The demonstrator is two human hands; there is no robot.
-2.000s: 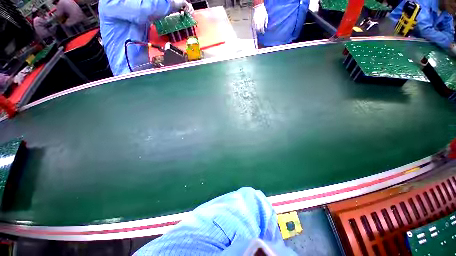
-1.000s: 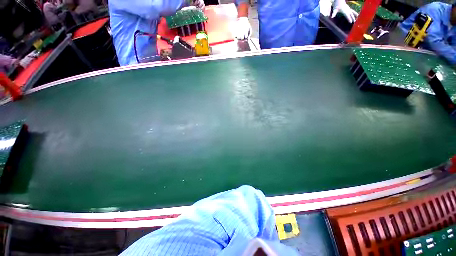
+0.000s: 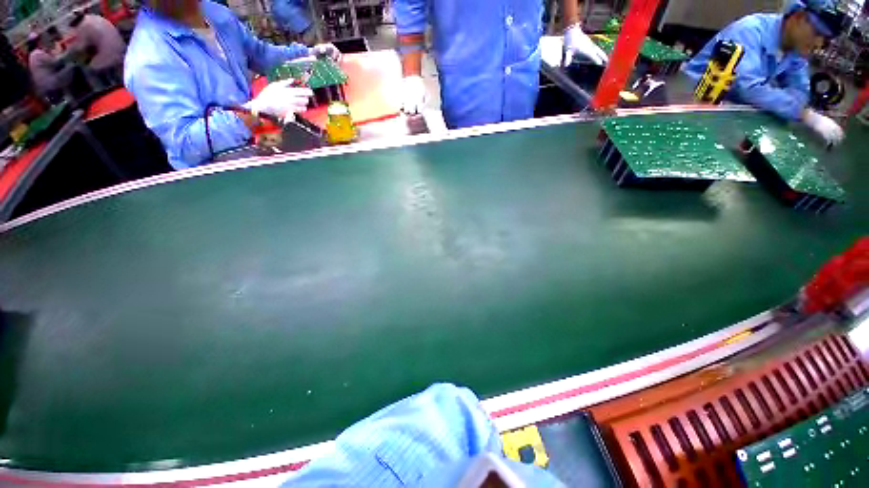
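Note:
A green circuit board [image 3: 810, 456] with pale solder pads lies on the orange-brown slotted rack [image 3: 710, 419] at the bottom right, cut off by the picture's edge. A blue sleeve [image 3: 410, 443] rises at the bottom centre in front of the belt edge; no hand shows at it. Neither my left hand nor my right hand can be made out. A small white patch shows at the right edge above the rack, too cut off to identify.
The green conveyor belt [image 3: 314, 286] spans the view. Two boards, one [image 3: 667, 151] and another [image 3: 796, 167], stand on it at the far right. A yellow block [image 3: 524, 445] sits by the near edge. A red post [image 3: 629, 52] rises behind. People in blue smocks are opposite.
The view has shifted, so the belt boards appear further left and the left-hand board is nearly out of view. A person opposite on the left now shows both gloved hands near a board.

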